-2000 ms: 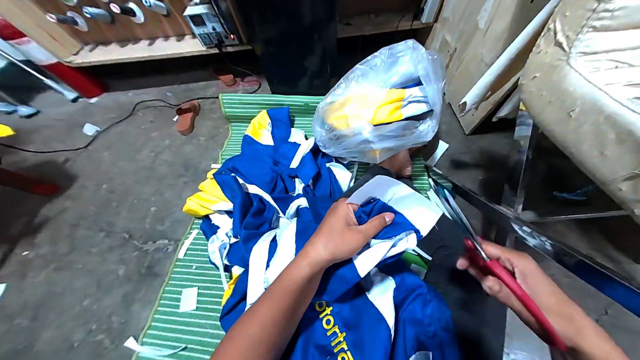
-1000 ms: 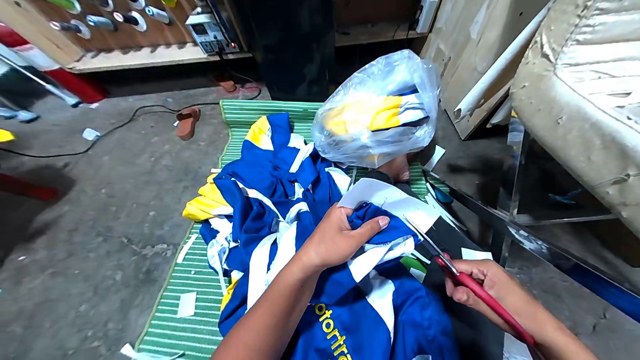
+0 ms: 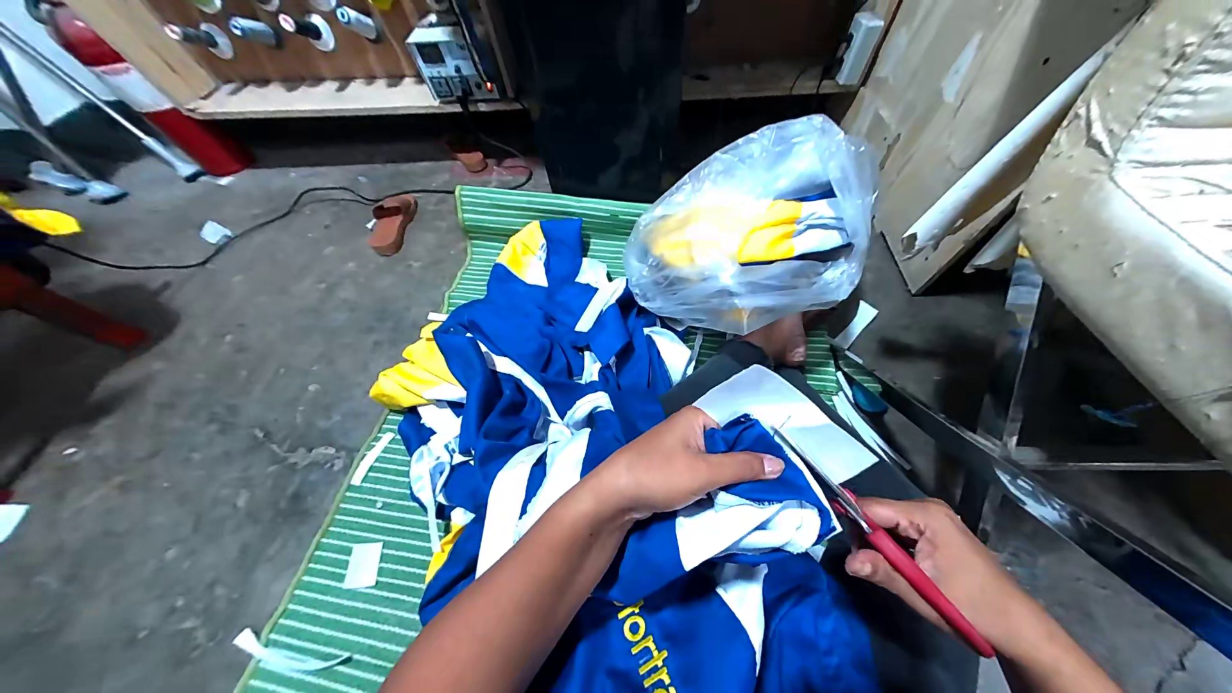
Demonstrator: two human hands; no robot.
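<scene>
My left hand (image 3: 698, 462) pinches a fold of a blue, white and yellow garment (image 3: 539, 346) together with a white sheet of backing material (image 3: 789, 414). In my right hand (image 3: 924, 549) are red-handled scissors (image 3: 905, 568), their blades lying along the sheet where it meets the blue cloth, close to my left fingertips. The garment bears yellow writing and spreads over my lap and a green striped mat (image 3: 332, 602). Beyond it a clear plastic bag (image 3: 756, 226) holds more yellow, white and blue cloth. My bare foot shows under the bag.
White scraps (image 3: 363, 565) lie on the mat. A brown slipper (image 3: 392, 224) and a black cable (image 3: 298, 197) are on the concrete floor at left. To the right stand a metal frame (image 3: 972, 448) and a worn padded seat (image 3: 1145, 221). Thread spools (image 3: 308, 29) line the back shelf.
The scissors have moved from right of the sheet onto its edge, and their blades now cut in between sheet and blue cloth. My left hand has kept its hold on the fold.
</scene>
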